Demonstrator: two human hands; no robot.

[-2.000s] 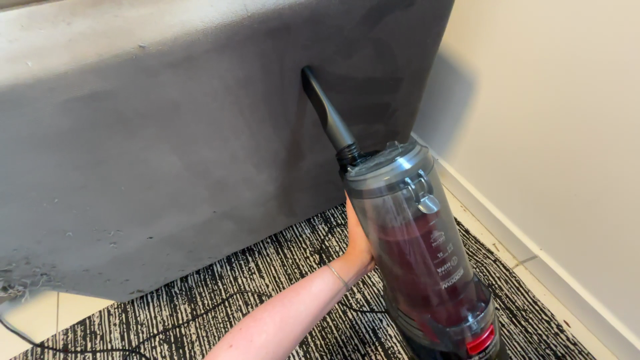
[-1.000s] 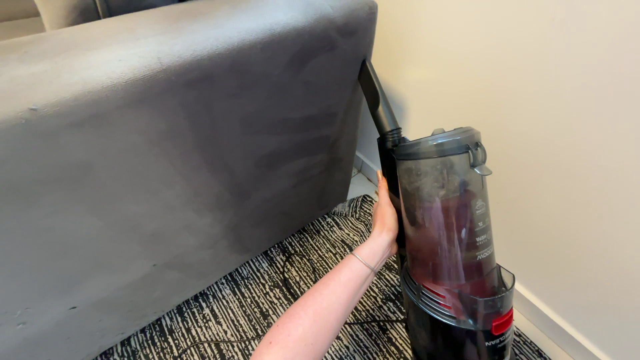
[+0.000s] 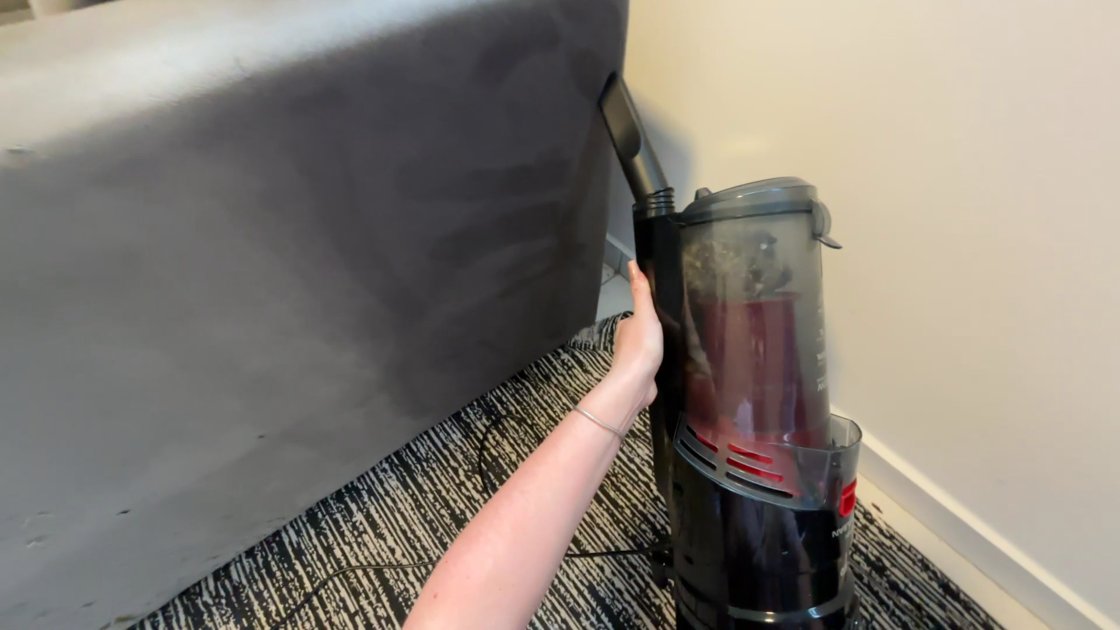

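My left hand [image 3: 640, 337] reaches up from the bottom and is wrapped around the black rear handle part of a handheld-style vacuum cleaner [image 3: 757, 367]; most of its fingers are hidden behind the body. The vacuum stands nearly upright, with a clear dust bin over a dark red core, grey fluff inside near the top and a black lower housing. Its black crevice nozzle [image 3: 632, 136] tilts up and left, the tip at or very near the right edge of the grey upholstered furniture panel [image 3: 350, 219]. Contact there cannot be told for certain. My right hand is out of view.
A cream wall [image 3: 954, 262] with a white skirting board [image 3: 954, 516] runs along the right. Below lies a black-and-white streaked rug [image 3: 420, 499] with a thin black cord [image 3: 376, 567] across it. Small marks dot the panel's lower left.
The vacuum and my left hand have moved right along the panel. Two seconds ago the nozzle tip was over the panel's face; now it is at the right edge. The view has shifted.
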